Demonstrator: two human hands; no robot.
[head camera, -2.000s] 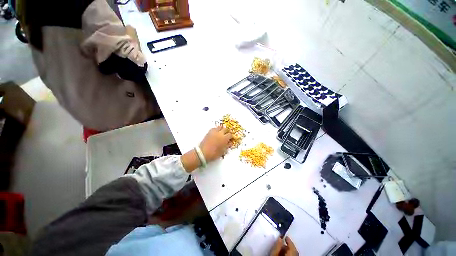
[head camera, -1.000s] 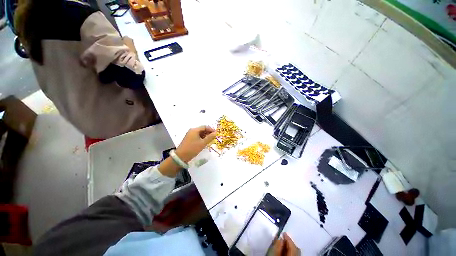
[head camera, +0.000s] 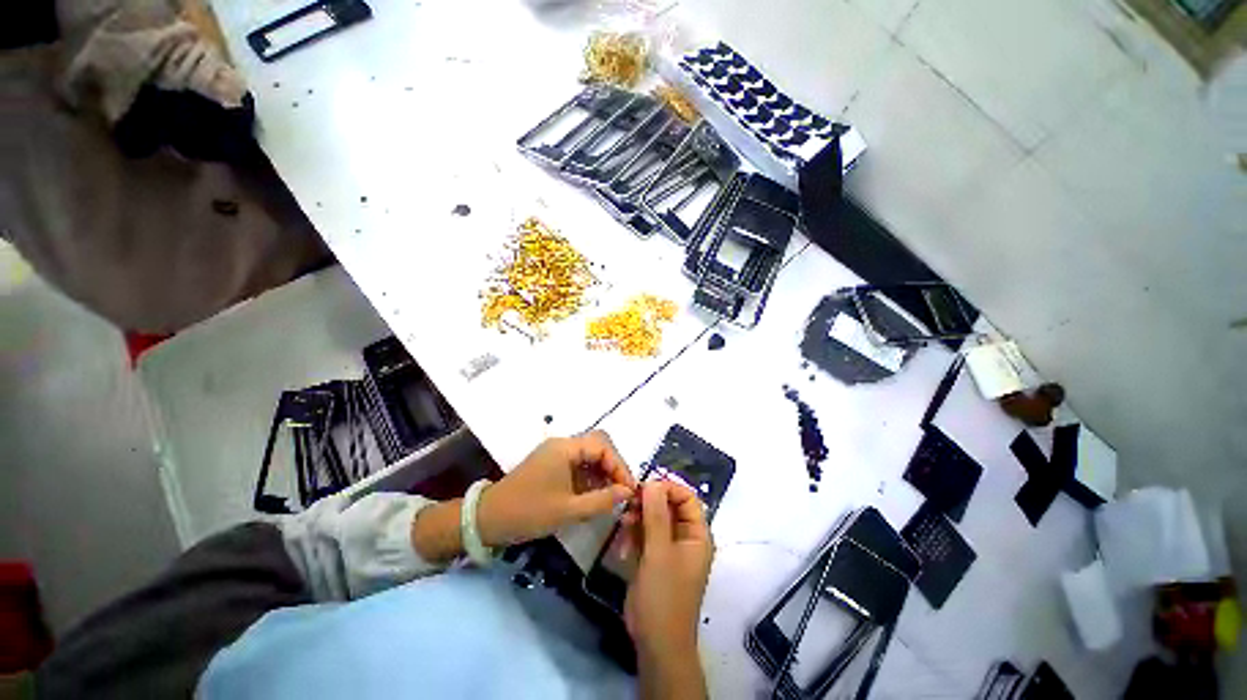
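My left hand (head camera: 554, 492) and my right hand (head camera: 670, 561) meet fingertip to fingertip over a black front housing (head camera: 691, 461) near the table's front edge. A tiny part seems pinched between the fingertips, too small to make out; which hand holds it is unclear. The hands hide much of the housing's window. The larger golden-yellow pile of flex cables (head camera: 540, 278) lies beyond my left hand. The paler pile of small yellow parts (head camera: 632, 327) lies just right of it.
Stacked black housings (head camera: 643, 157) lie behind the piles, more (head camera: 834, 602) to my right. A round dark patch (head camera: 855, 339), a line of black bits (head camera: 810, 438) and black sheets (head camera: 942, 472) lie at right. A white tray (head camera: 171, 438) with housings stands left. Another person's sleeve (head camera: 151, 69) is upper left.
My left hand has left the yellow pile and come to my right hand over the housing. The view has shifted, showing more of the right side and the tray.
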